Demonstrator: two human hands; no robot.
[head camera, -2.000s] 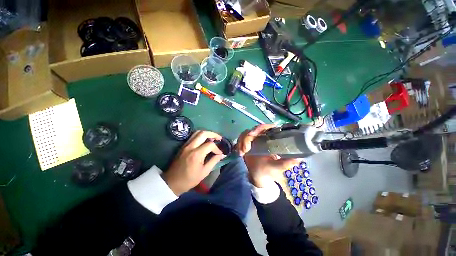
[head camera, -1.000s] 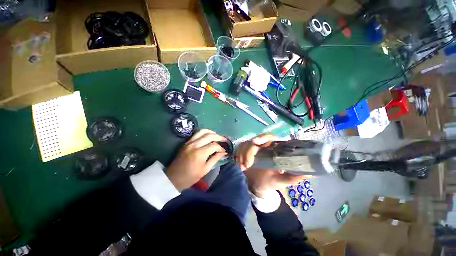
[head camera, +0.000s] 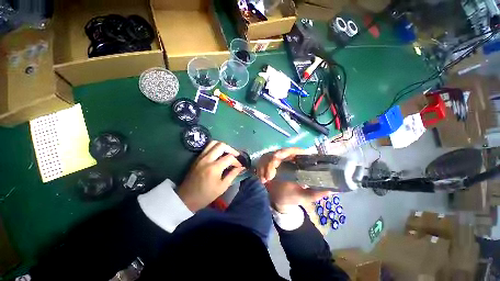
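My left hand (head camera: 211, 173) holds a black round unit (head camera: 243, 160) on edge at the front of the green bench; the fingers hide part of it. My right hand (head camera: 282, 178) is wrapped around a thick grey-silver powered screwdriver (head camera: 323, 172), which lies sideways with its tip end toward the unit. The tip and where it meets the unit are hidden. Two black round housings (head camera: 195, 138) lie just beyond my left hand. Three more round housings (head camera: 108, 147) lie to the left, somewhat blurred.
A label sheet (head camera: 61, 144) lies at the left. A tub of metal grains (head camera: 159, 85), clear cups (head camera: 203, 73), a red-orange-handled screwdriver (head camera: 236, 104) and other tools lie beyond the hands. Cardboard boxes (head camera: 189, 33) stand at the back. A screwdriver cable runs right. Blue-rimmed discs (head camera: 330, 211) sit lower right.
The view shifted down, then back up. The powered screwdriver's rear end is lower than two seconds ago. Both hands keep their holds.
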